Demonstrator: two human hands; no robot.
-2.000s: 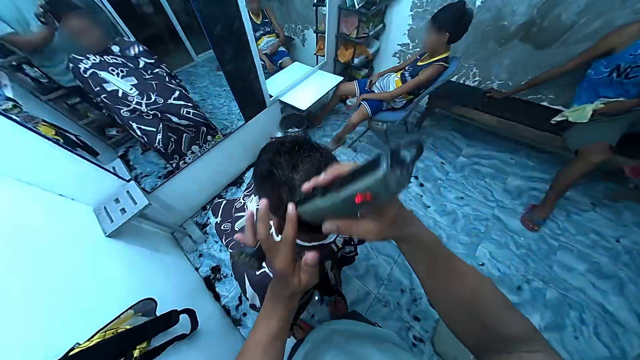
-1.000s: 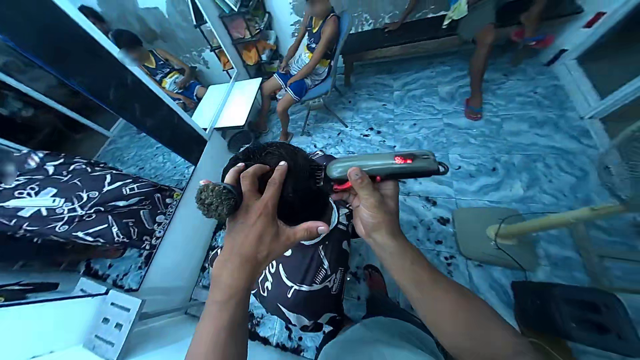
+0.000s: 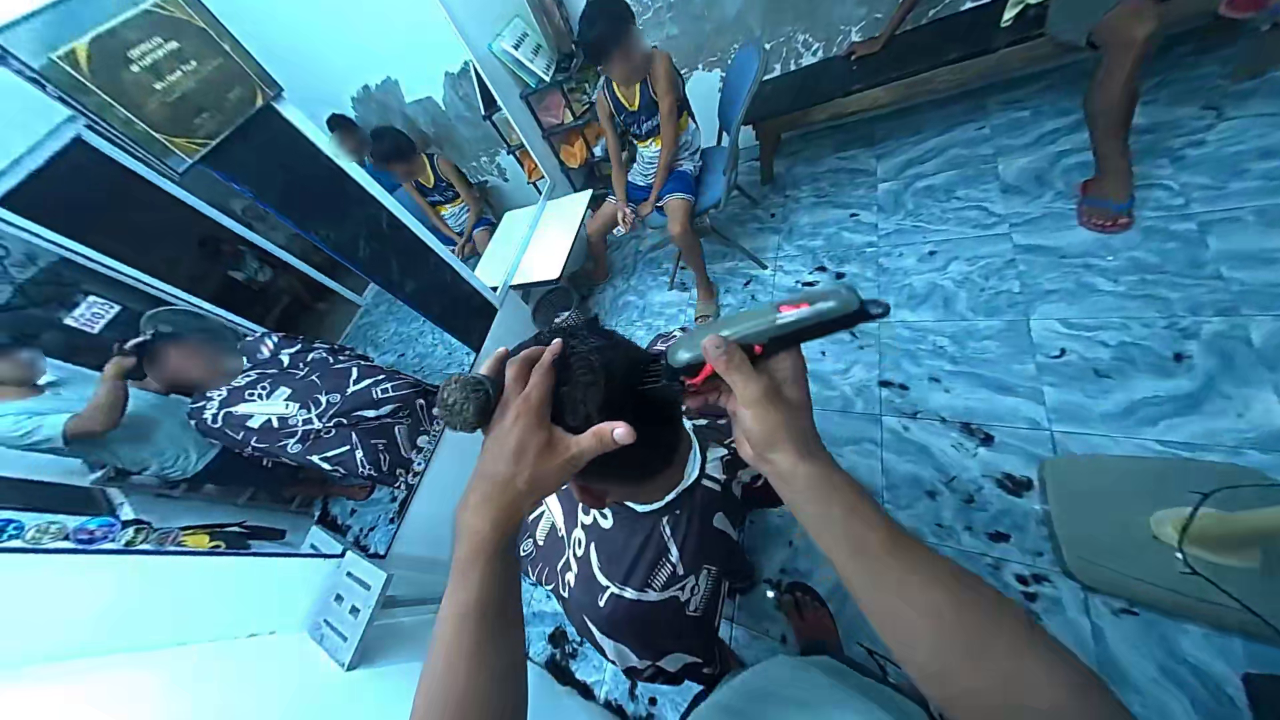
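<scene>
A person with dark hair sits in front of me, wearing a black-and-white printed barber cape (image 3: pixel 640 590). My left hand (image 3: pixel 525 435) rests on the person's head (image 3: pixel 610 390), thumb spread, and holds a round brush with speckled bristles (image 3: pixel 466 402) that sticks out to the left. In my right hand (image 3: pixel 765 400) is a grey-green hair clipper (image 3: pixel 775 325) with red parts. Its toothed end touches the hair on the right side of the head. The grip of the brush is hidden behind my left fingers.
A large mirror (image 3: pixel 330 410) stands at the left above a white counter (image 3: pixel 150 620). A person in a jersey (image 3: pixel 650 120) sits on a blue chair (image 3: pixel 735 130) beside a small white table (image 3: pixel 540 240). Hair clippings lie on the blue tiles. A stand's base (image 3: pixel 1150 530) is at the right.
The clipper, upright-tilted near the back of the head two seconds ago, has come to the right side of the head. The brush now shows in my left hand. The view has shifted.
</scene>
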